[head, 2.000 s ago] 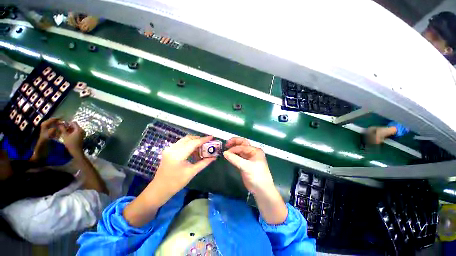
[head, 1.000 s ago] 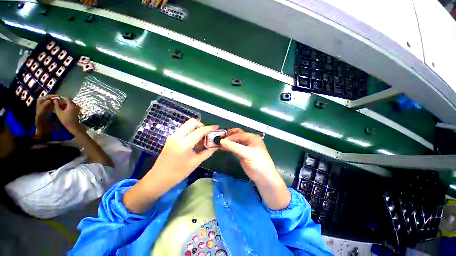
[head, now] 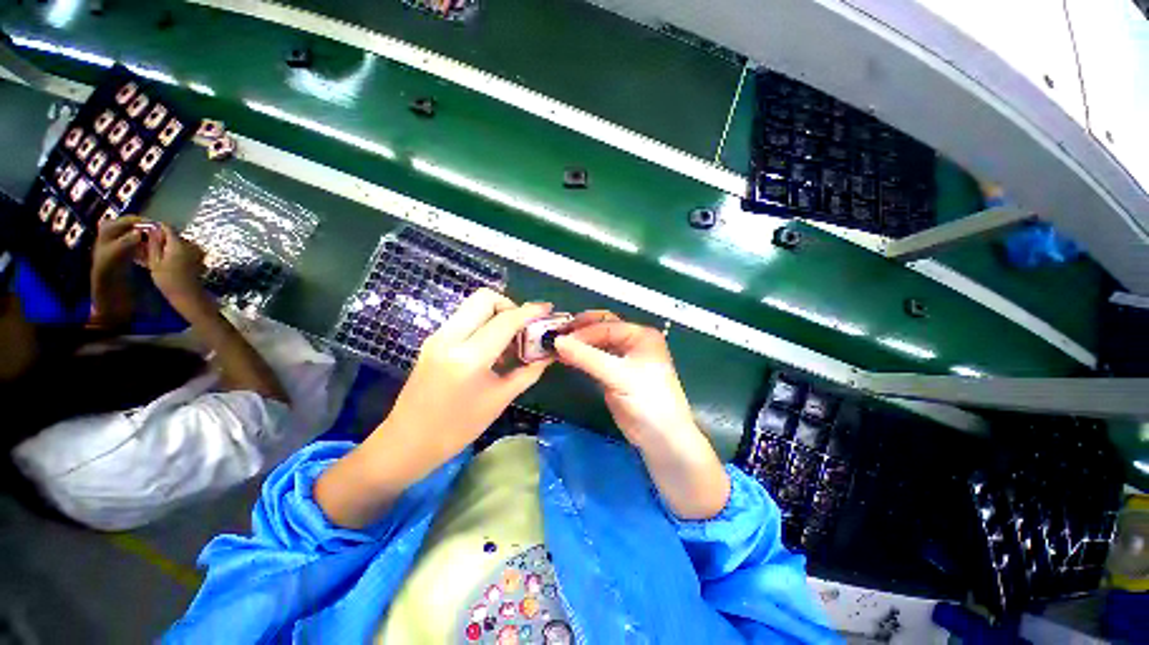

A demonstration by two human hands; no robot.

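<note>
My left hand (head: 469,359) holds a small square housing (head: 531,338) with a pale pinkish rim between thumb and fingers, above the green bench. My right hand (head: 630,374) is at the housing's right side. Its thumb and index fingertips pinch a small dark part (head: 549,340) against the housing's face. The fingertips partly hide the part, and I cannot tell if it is seated. A clear blister tray (head: 410,297) with many small dark parts lies left of my hands.
Dark housings (head: 576,179) sit along the green conveyor (head: 504,158) behind a white rail. Black trays (head: 794,460) lie at right, another (head: 838,158) beyond the conveyor. A white overhead frame crosses the upper right. A person (head: 164,410) works at left beside a loaded tray (head: 107,158).
My right fingertips have moved left onto the housing's face, covering part of the dark round centre seen earlier. The camera view has shifted, and the conveyor housings appear further left relative to the clear tray.
</note>
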